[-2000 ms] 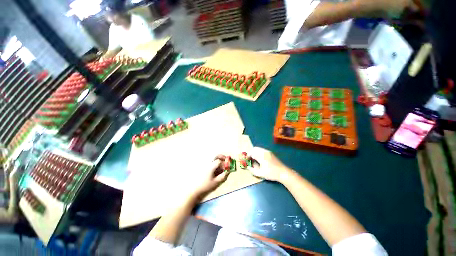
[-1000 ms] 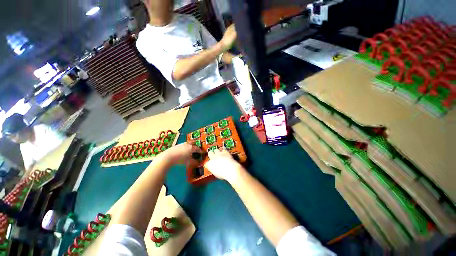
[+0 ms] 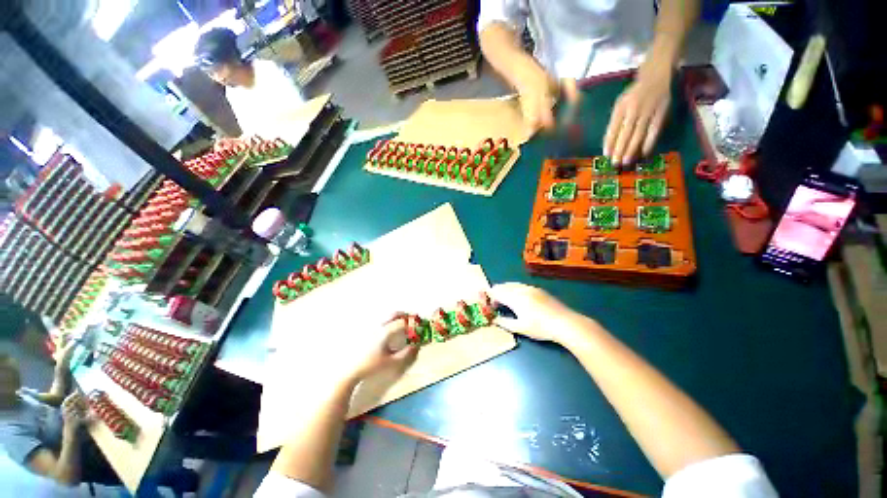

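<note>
A short row of green-and-red pieces [image 3: 449, 319] stands on the near cardboard sheet [image 3: 336, 340]. My left hand [image 3: 387, 348] holds the piece at the row's left end. My right hand [image 3: 530, 313] is at the right end, its fingers around the end piece. Another row of pieces [image 3: 321, 272] stands along the sheet's far left edge. The orange fixture tray [image 3: 611, 270] lies to the right, with green parts in several pockets and dark empty pockets at the near row and left column.
Across the table, a co-worker's hands [image 3: 637, 122] reach over the tray's far edge and the far cardboard sheet [image 3: 457, 119] with rows of pieces. A smartphone [image 3: 809, 224] and red item [image 3: 747, 226] stand right. A bottle [image 3: 282, 229] is at the left edge. Other workers are at left.
My hands have moved from the tray back to the pieces on the near cardboard. More tray pockets are empty. The co-worker's hands now reach to the tray and far sheet. The view has turned.
</note>
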